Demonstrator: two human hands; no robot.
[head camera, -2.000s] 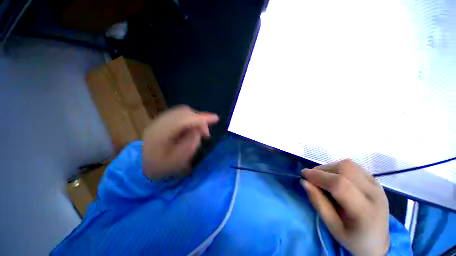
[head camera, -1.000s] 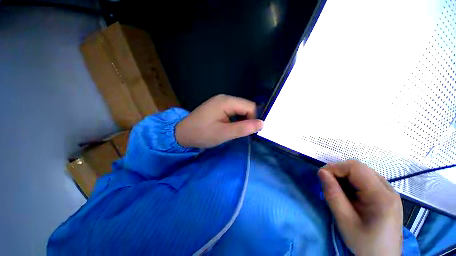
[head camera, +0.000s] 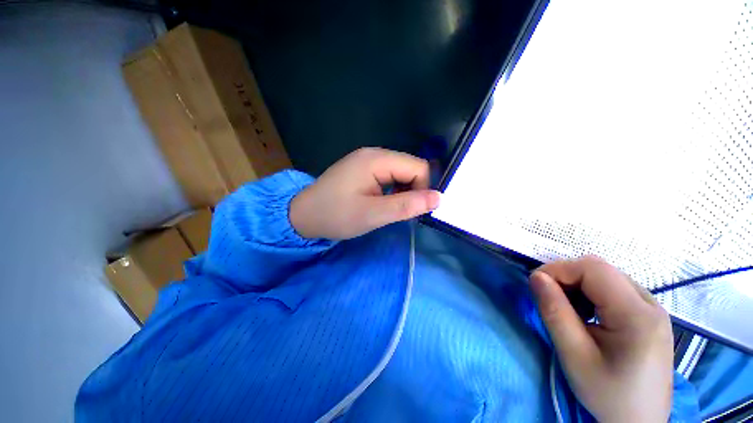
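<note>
The large white panel (head camera: 578, 124), dotted and glaring, has a thin black rim and lies at the upper right. My left hand (head camera: 363, 194) pinches at its near left corner, thumb and index finger together; the end of the strip is hidden there. My right hand (head camera: 607, 330) pinches the thin black edge strip (head camera: 706, 278) at the near edge, its fingertips at the rim. The strip runs on from behind this hand across the panel face to the right. Between my hands, strip and rim cannot be told apart.
A brown cardboard box (head camera: 194, 116) stands on the grey floor (head camera: 62, 165) at the left, with a smaller open box (head camera: 157, 264) below it. A dark surface (head camera: 355, 83) lies left of the panel. Metal rails (head camera: 692, 355) and a blue surface show at the lower right.
My left hand has moved right from beside the panel to its corner. My right hand has shifted slightly right. The strip's free end, earlier hanging left of my right hand, no longer shows separately.
</note>
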